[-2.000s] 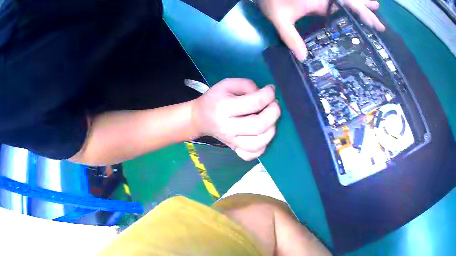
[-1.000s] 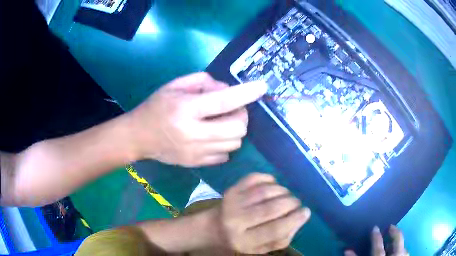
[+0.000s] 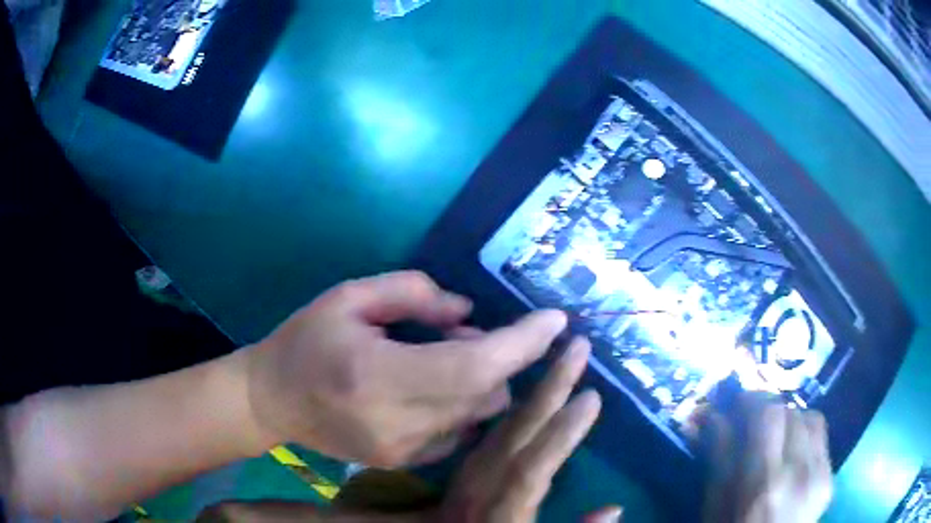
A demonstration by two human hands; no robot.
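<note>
The open housing lies tilted on a black mat. Its circuit board is packed with small parts, with glare over the lower middle. A round fan is at the lower right, with a dark heat pipe above it. A thin reddish wire crosses the board's left edge. My left hand is at the housing's near left edge, fingers extended and apart, seemingly empty. My right hand is blurred over the near end; a dark patch shows by its fingers, and its grip is unclear.
Another person's hand reaches in from the left, its fingertip at the housing edge by the wire, close above my left fingers. A second unit lies on a black mat at the upper left. A pale conveyor strip runs along the upper right.
My left hand has opened from a curled shape and moved to the housing edge. My right hand has come over the near end. The unit appears lower in view; the other person's hand is lower too.
</note>
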